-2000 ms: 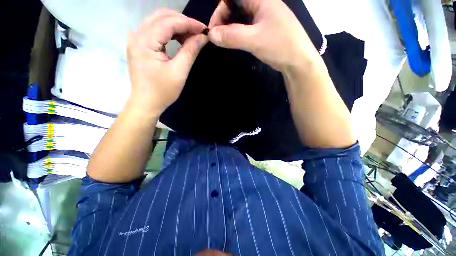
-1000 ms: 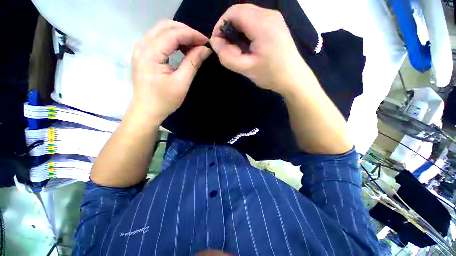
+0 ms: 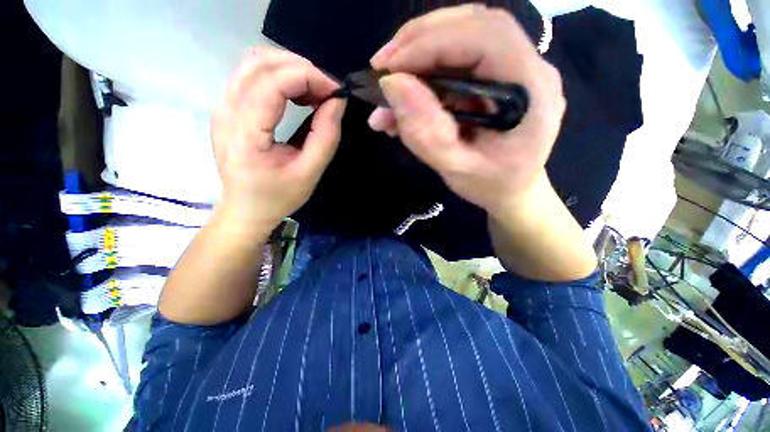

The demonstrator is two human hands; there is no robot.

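Observation:
A black garment (image 3: 380, 181) lies on the white board in front of me, with short white zigzag trim at its lower edge and upper right. My left hand (image 3: 274, 126) pinches a small dark bit of it between thumb and forefinger. My right hand (image 3: 481, 101) holds black thread snips (image 3: 477, 99), their pointed tip at the left fingertips. What exactly lies between the tip and the fingers is too small to tell.
The white padded board (image 3: 169, 51) spreads behind and to both sides. White bands with yellow and green marks (image 3: 139, 245) hang at the left. A fan (image 3: 18, 380) shows at lower left. Cables and dark cloth clutter the right. A blue strip (image 3: 733, 42) is at upper right.
The snips have turned in my right hand, from folded in the palm to pointing left at my left fingertips. My left hand keeps its pinch. The view has shifted slightly.

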